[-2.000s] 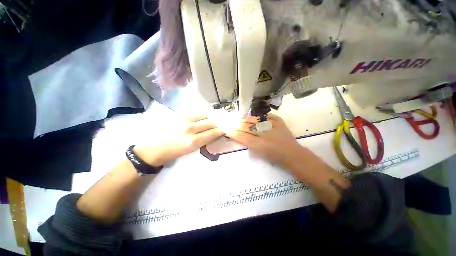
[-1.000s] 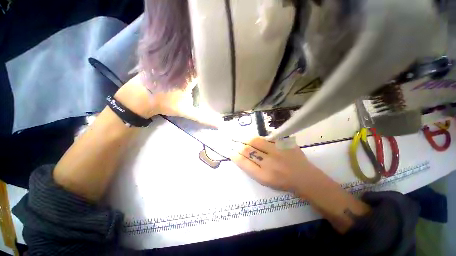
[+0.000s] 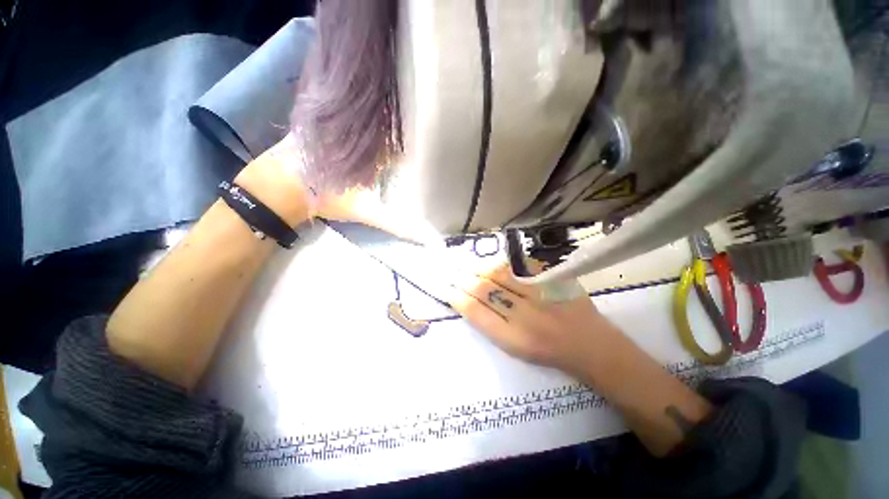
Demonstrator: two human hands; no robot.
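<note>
The grey-blue facing [image 3: 117,146] lies at the left, its black-edged fold running under my left wrist toward the needle area. My left hand [image 3: 341,207] reaches behind the pinkish tuft to the cloth left of the machine head; its fingers are washed out by glare and partly hidden. My right hand [image 3: 531,312] lies palm down just in front of the presser foot area, fingertips lost in the bright light. The cream sewing machine head [image 3: 546,107] covers the needle. A small curved brownish piece [image 3: 407,320] shows on the table between my hands.
Scissors with yellow and red handles [image 3: 704,310] lie right of my right hand. A second red-handled pair [image 3: 840,278] is farther right. The pinkish tuft [image 3: 346,97] hangs left of the head. A printed scale [image 3: 429,424] runs along the front edge. Black cloth [image 3: 58,58] is at the back left.
The view has come closer to the machine head. My left hand has moved left and back, away from my right hand, since the earliest frame. Over the last second both hands barely moved.
</note>
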